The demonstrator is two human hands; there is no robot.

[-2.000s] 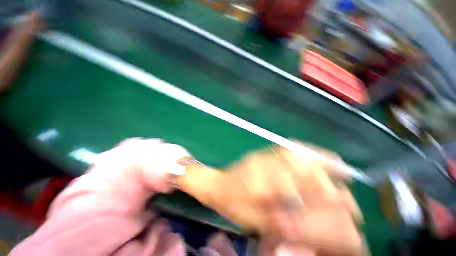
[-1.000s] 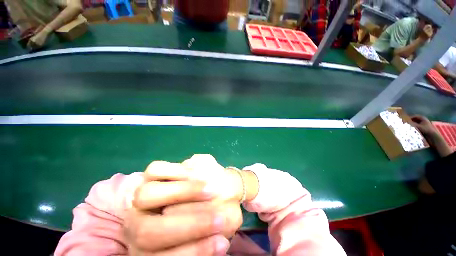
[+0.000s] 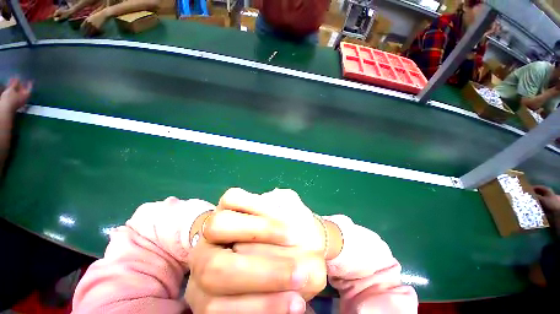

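My left hand (image 3: 248, 264) and my right hand (image 3: 298, 218) are clasped together in front of me, low in the view. The left fingers wrap across the right hand, whose fingers are mostly hidden. No object shows in them. Fluffy pink sleeves (image 3: 368, 264) cover both forearms. A thin bracelet is on the right wrist, and part of a band shows on the left. Beneath and beyond the hands lies the glossy green workbench (image 3: 110, 178), with tiny pale specks on it.
A white guide rail (image 3: 245, 146) edges the green conveyor belt (image 3: 202, 101). Across it are a red compartment tray (image 3: 384, 68), a thin pale item (image 3: 272, 56) and several people. At right, a slanting post (image 3: 516, 153) stands by a box of white parts (image 3: 522, 202). Another person's arm (image 3: 9, 116) reaches in at left.
Two seconds ago the view was blurred and steeply tilted. Since one second ago the hands have stayed clasped, the view has tilted, and a neighbour's hand has come into view at left.
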